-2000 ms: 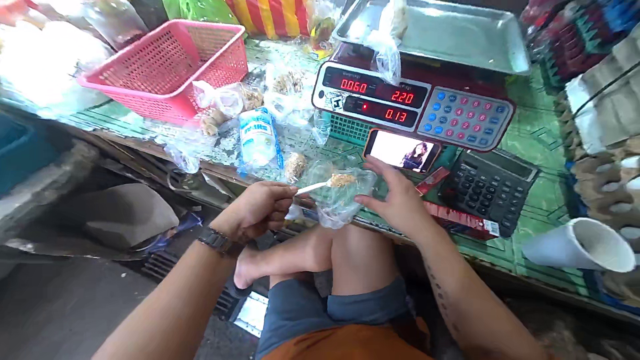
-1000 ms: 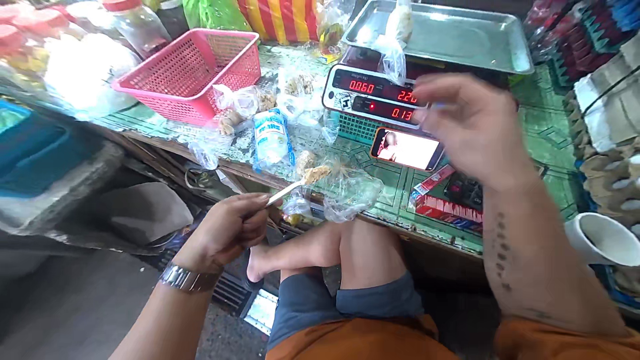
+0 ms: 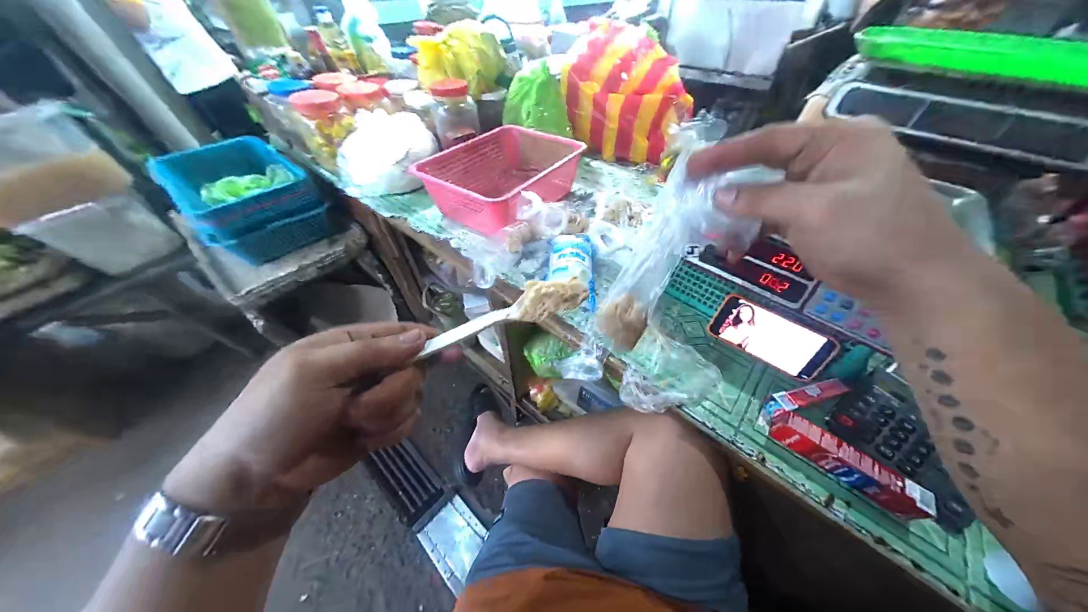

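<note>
My left hand (image 3: 357, 395) grips the handle of a white plastic spoon (image 3: 476, 327), whose bowl carries a heap of light brown paste-like food (image 3: 548, 299). My right hand (image 3: 816, 191) pinches the top of a clear plastic bag (image 3: 650, 246) and holds it up; a brown lump (image 3: 623, 323) sits at its bottom. Below it, another clear plastic bag (image 3: 671, 374) lies crumpled at the counter's edge. A blue and white packet (image 3: 570, 257) is just behind the spoon's food. Partly behind my right hand and the bag is a digital scale (image 3: 769, 276) with lit red digits.
On the green-covered counter (image 3: 739, 399) are a phone (image 3: 773, 336) with a lit screen, a red box (image 3: 850, 463), a black calculator (image 3: 884, 425) and a pink basket (image 3: 497, 183). Lidded jars (image 3: 453, 110) stand behind. Blue crates (image 3: 238, 191) rest at the left.
My right hand has moved from over the crumpled bag up to the scale, and now holds up a clear bag with a brown lump. My left hand still holds the spoon. The view has swung left and up.
</note>
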